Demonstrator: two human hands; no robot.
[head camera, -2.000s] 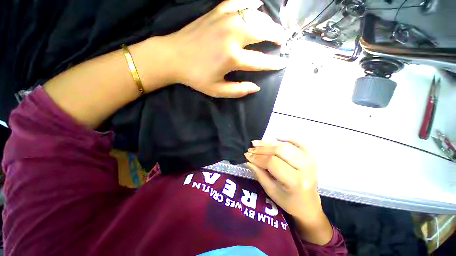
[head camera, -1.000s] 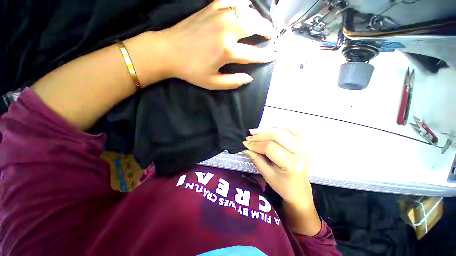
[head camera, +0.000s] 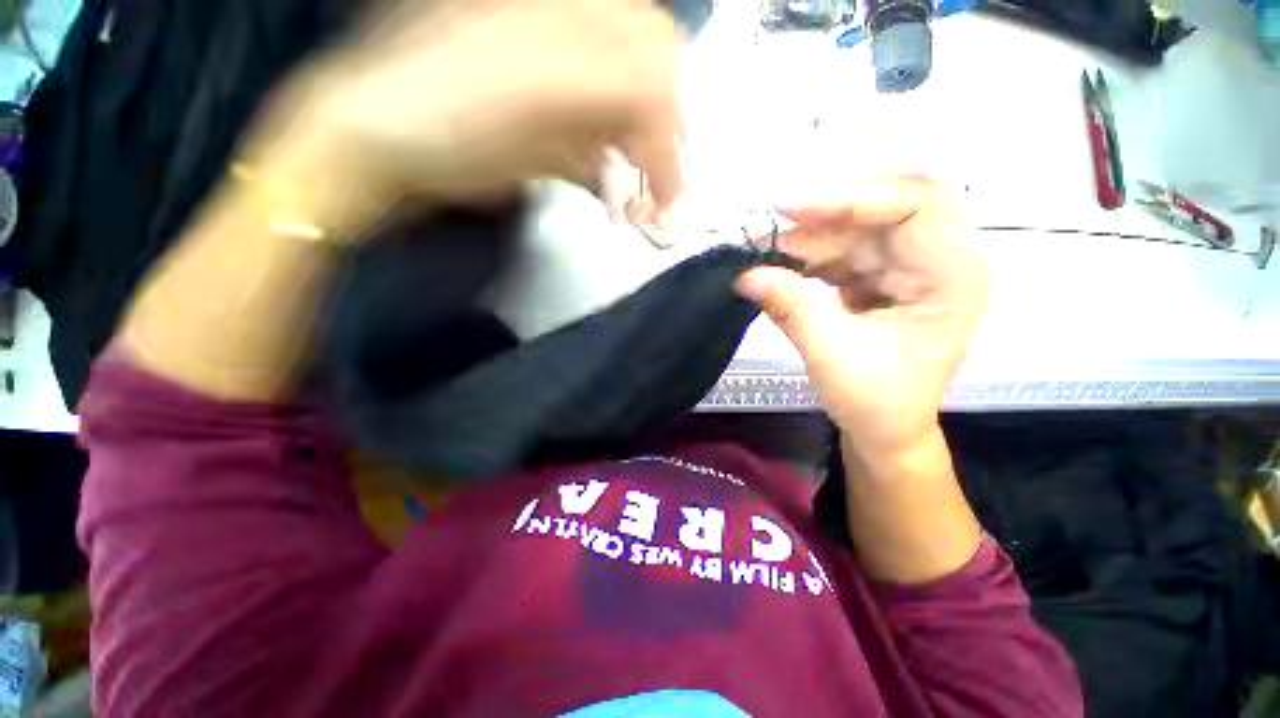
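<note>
The black garment (head camera: 604, 351) hangs in a curved fold between my hands and over the front of my shirt. My right hand (head camera: 884, 295) pinches its narrow edge between thumb and fingers, above the table's front edge. My left hand (head camera: 520, 112) is raised at upper left and motion-blurred, its fingers bent downward; whether it holds cloth or thread cannot be told. A small dark loop, perhaps thread, shows at the pinched edge. The needle area is out of view.
A ribbed grey-blue knob (head camera: 901, 53) is at the top. A red-handled tool (head camera: 1105, 140) and red thread snips (head camera: 1190, 213) lie right on the white table. A measuring strip (head camera: 983, 389) runs along the front edge. More black cloth (head camera: 183, 154) lies at left, and below right.
My left hand has left the cloth by the needle and moved up and left, blurred. My right hand has moved up and right with the edge. The view has shifted; the machine head is mostly out.
</note>
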